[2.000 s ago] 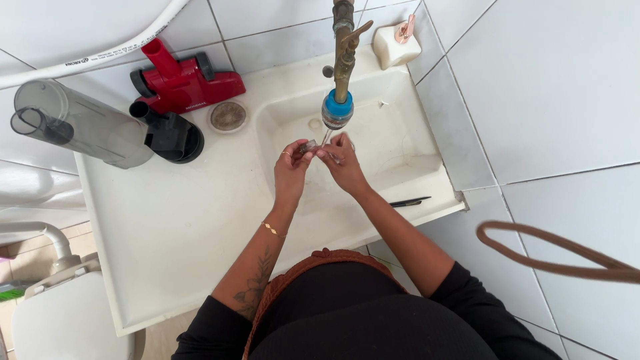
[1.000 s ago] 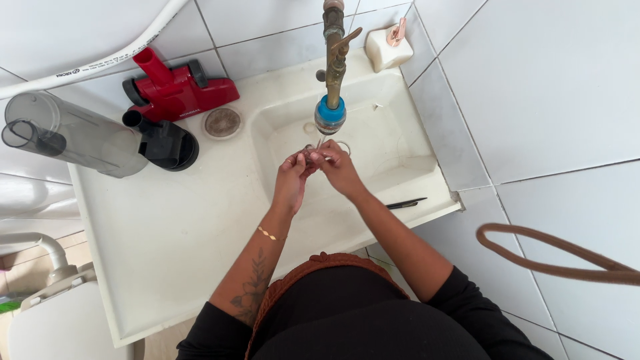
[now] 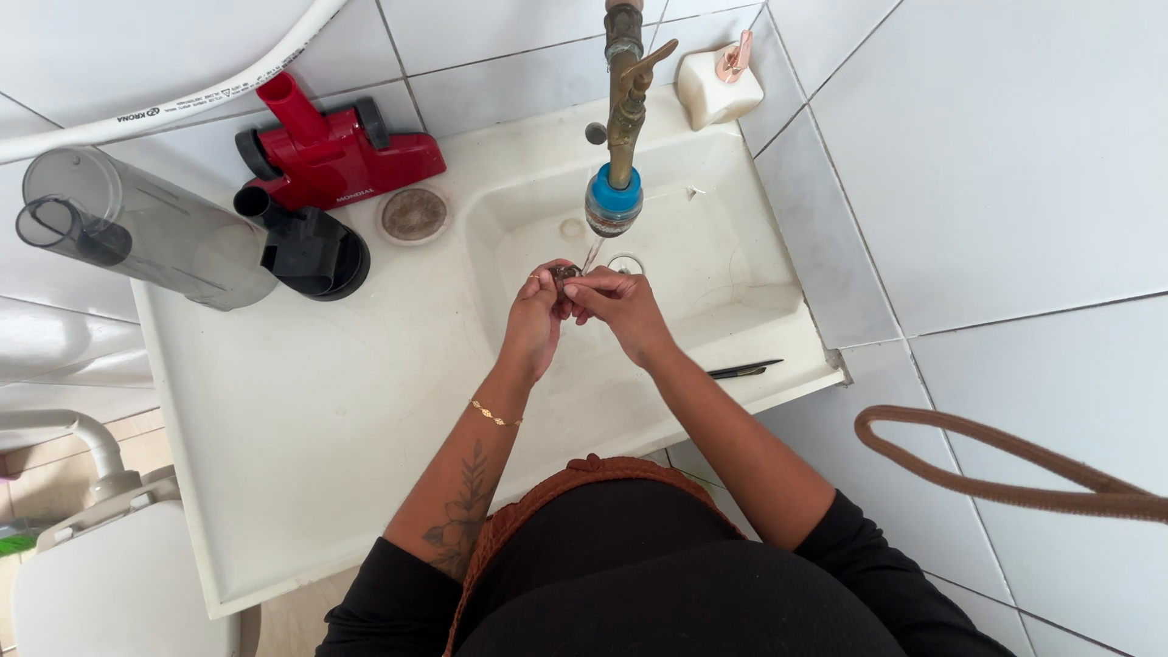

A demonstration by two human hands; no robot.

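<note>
My left hand (image 3: pixel 538 315) holds a small dark, wet object (image 3: pixel 567 276) over the near left part of the sink basin (image 3: pixel 675 297). The fingertips of my right hand (image 3: pixel 620 306) pinch the same object from the other side; what it is exactly cannot be told. A thin stream of water (image 3: pixel 593 253) runs down beside it from the blue-collared filter nozzle (image 3: pixel 613 203) on the brass faucet (image 3: pixel 628 119). The metal drain (image 3: pixel 626 265) lies just behind my right hand.
Left on the counter (image 3: pixel 319 438) are a red vacuum floor head (image 3: pixel 347 160), a clear plastic canister (image 3: pixel 164 237), a black vacuum part (image 3: pixel 315 255) and a round dish (image 3: pixel 413 216). A soap dispenser (image 3: pixel 719 87) stands back right; slim black tools (image 3: pixel 746 370) lie near the right edge.
Both hands stay together under the faucet, with small shifts of the fingers on the dark object.
</note>
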